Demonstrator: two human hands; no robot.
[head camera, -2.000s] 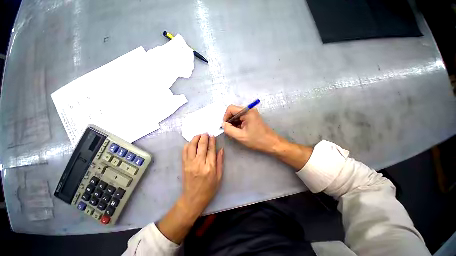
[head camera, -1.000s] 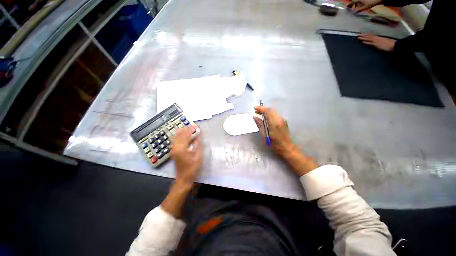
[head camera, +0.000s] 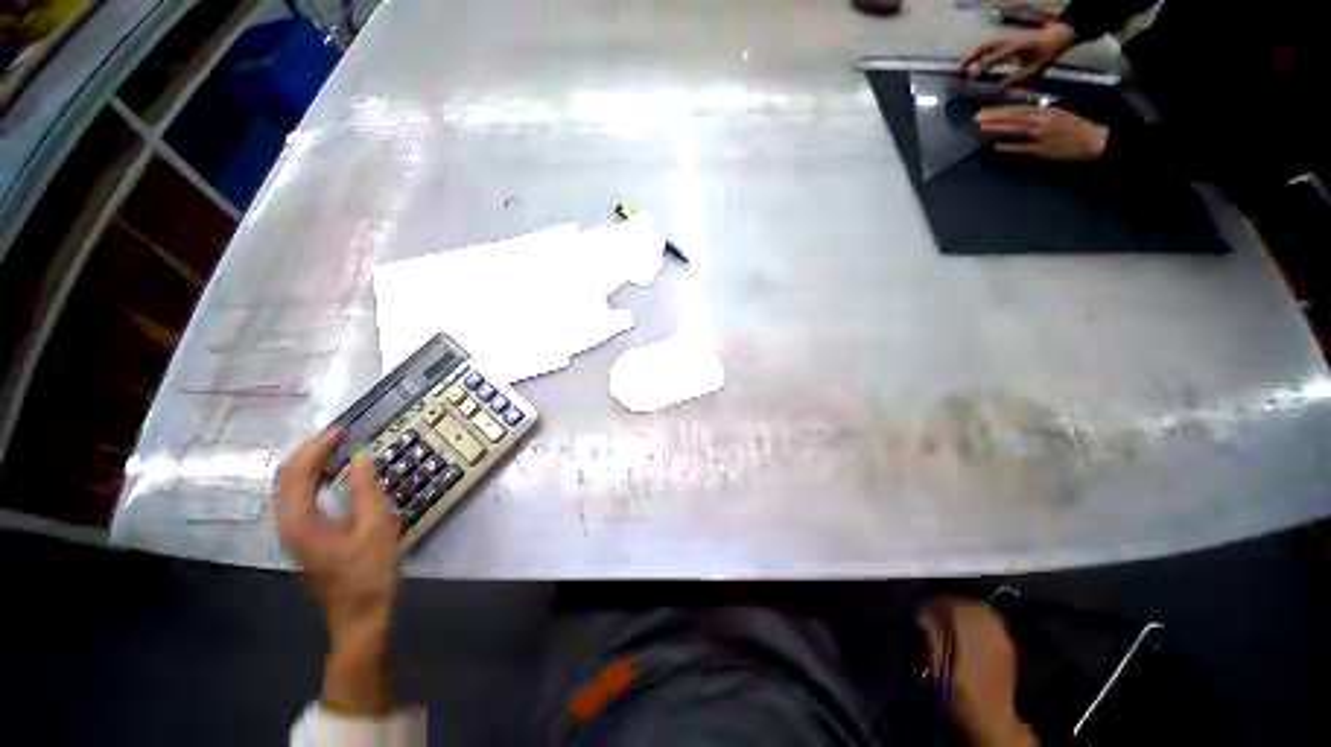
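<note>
The beige calculator (head camera: 460, 438) lies at a slant at the table's near left. My left hand (head camera: 343, 518), blurred, is at its lower left edge, fingers apart, overlapping the keys and display end; contact is unclear. My right hand (head camera: 975, 664) is low, past the table's near edge, blurred, with a thin bluish pen (head camera: 946, 668) along it. A white rounded tag (head camera: 667, 374) lies flat, right of the calculator. White paper sheets (head camera: 475, 299) with a jagged right outline lie behind the calculator, which covers their near corner. A yellow-and-black stick (head camera: 653, 234) lies at their right.
The large metal-topped table (head camera: 818, 482) has a curved near edge. At the back right, another person's two hands (head camera: 1044, 132) are on a dark flat sheet (head camera: 1051, 212), at a clear ruler-like piece. A dark round object (head camera: 876, 6) sits at the back. Shelving with a blue bin (head camera: 278, 80) stands at left.
My left hand has moved from the calculator's right side to its lower left. My right hand has left the tag and dropped below the table edge. The view has shifted; the other person's hands are now together.
</note>
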